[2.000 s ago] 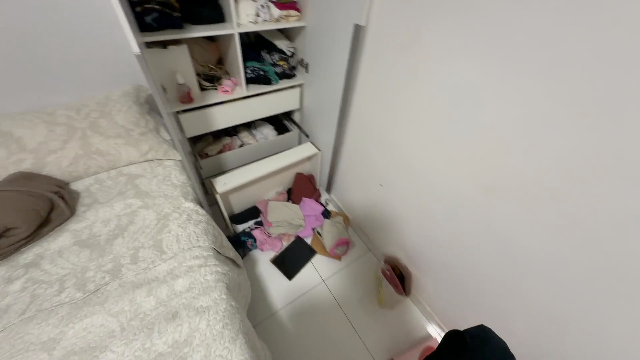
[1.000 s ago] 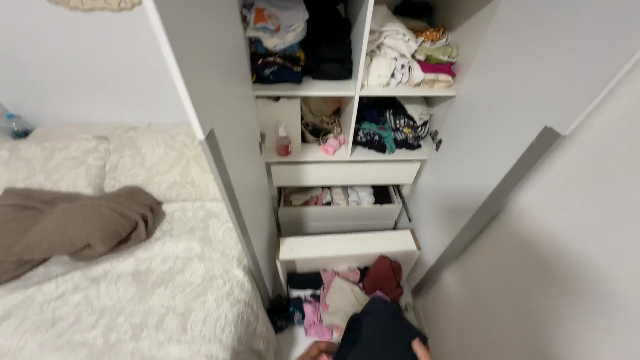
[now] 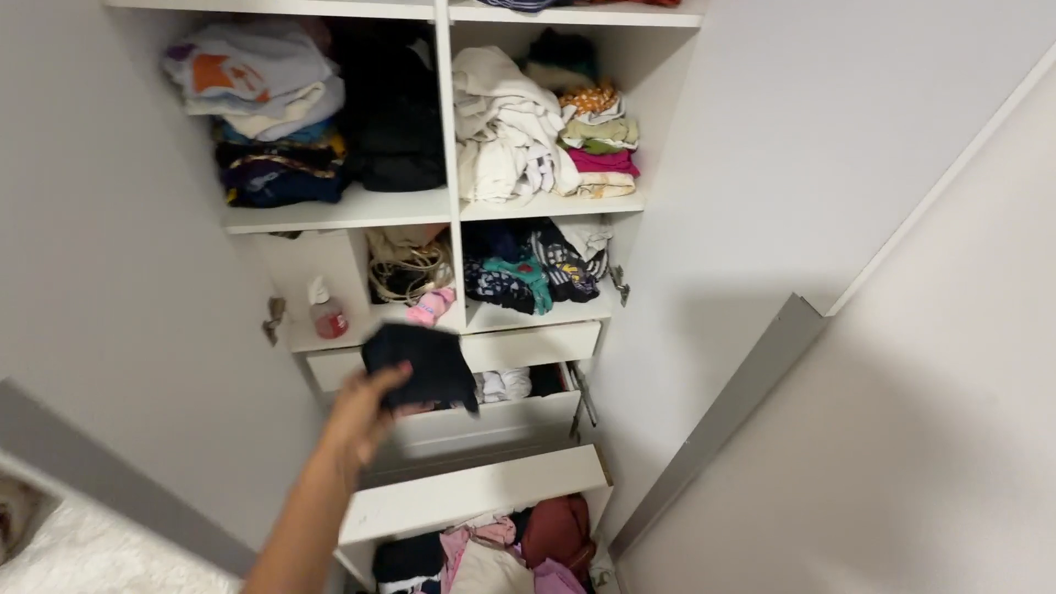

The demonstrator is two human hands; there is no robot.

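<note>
My left hand [image 3: 367, 412] reaches in from the lower left and grips a folded black cloth garment [image 3: 425, 363] by its left edge. The garment is held up in front of the upper drawers, just below a small pink cloth item [image 3: 431, 306]. Behind it a pulled-out drawer [image 3: 495, 412] holds white and dark pieces of clothing. Lower down, a drawer with a tall white front [image 3: 478, 492] contains pink, cream, black, lilac and dark red clothes [image 3: 558, 532]. My right hand is out of view.
Wardrobe shelves [image 3: 346, 208] hold stacked clothes, a bundle of white cloth [image 3: 507, 124] and a pump bottle with pink liquid [image 3: 328, 312]. Open doors stand on both sides, with grey edge strips [image 3: 718, 425]. Part of a bed cover [image 3: 115, 544] shows at the lower left.
A second ago both hands held the dark cloth low over the bottom drawer; now my left hand alone holds it, higher up. The view has moved closer to the wardrobe.
</note>
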